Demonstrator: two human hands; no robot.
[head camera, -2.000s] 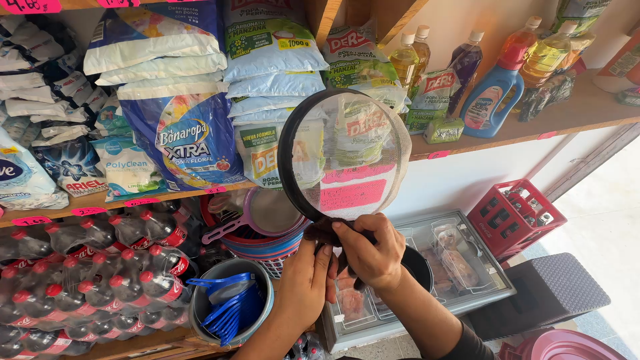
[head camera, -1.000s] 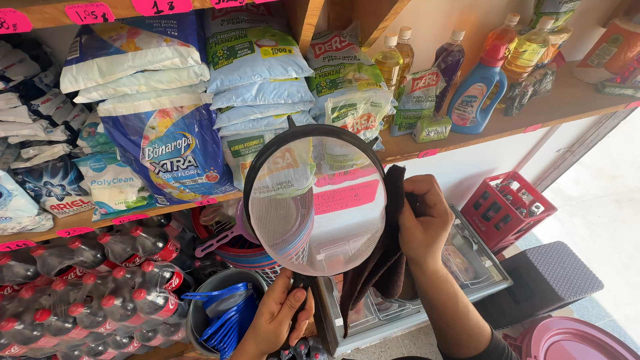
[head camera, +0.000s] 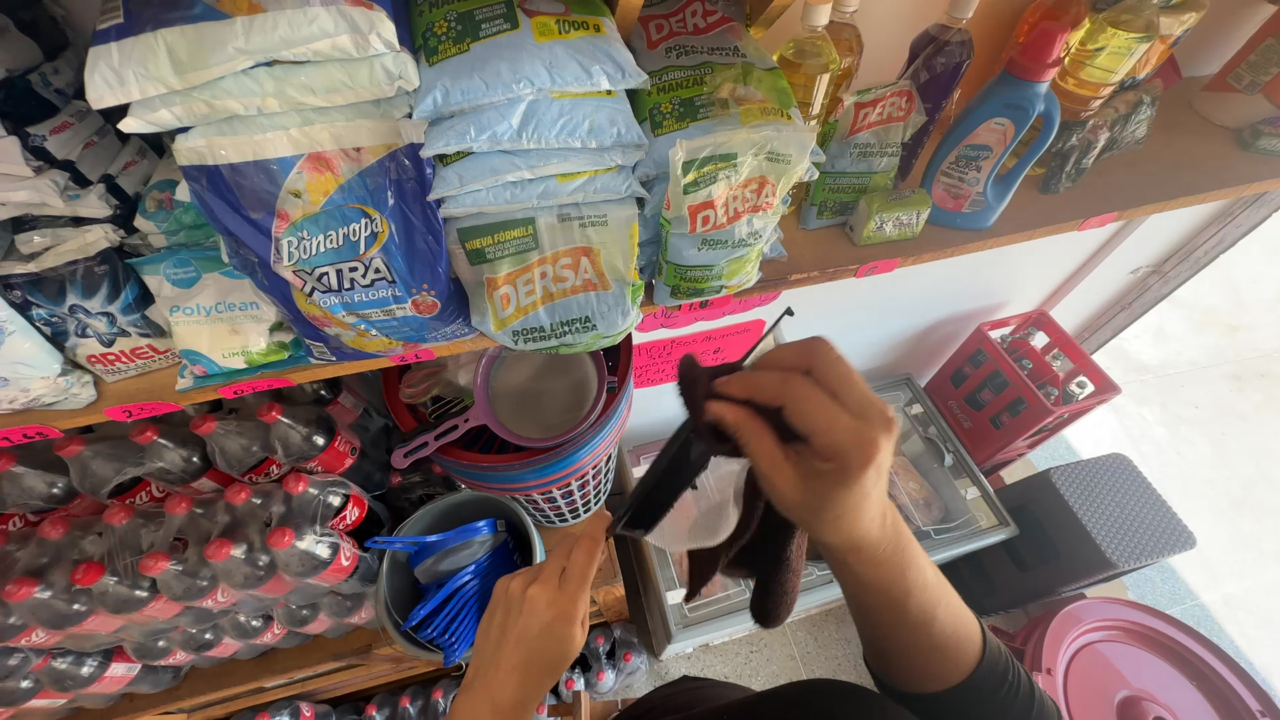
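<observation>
A black-rimmed mesh strainer (head camera: 665, 485) is turned nearly edge-on in front of me, its rim slanting up to the right. My left hand (head camera: 545, 610) is at its lower left end, fingers closed around the handle, which is mostly hidden. My right hand (head camera: 815, 440) pinches a dark brown cloth (head camera: 765, 560) against the strainer's upper rim, and the cloth hangs down over the mesh. Left of the strainer, a purple strainer (head camera: 545, 395) lies on stacked plastic baskets (head camera: 585, 485). Blue strainers (head camera: 460, 580) stand in a grey bucket (head camera: 390, 590) beside my left hand.
Detergent bags (head camera: 330, 240) and bottles (head camera: 990, 140) line the wooden shelf (head camera: 1000, 225) above. Packed cola bottles (head camera: 230, 540) fill the lower left. To the right are a glass-topped case (head camera: 1000, 525), a red crate (head camera: 1020, 390), a dark stool (head camera: 1070, 530) and a pink lidded tub (head camera: 1150, 670).
The strainer has turned from facing me to nearly edge-on. My hands were together at its base two seconds ago; my right hand has since moved up its right side with the cloth.
</observation>
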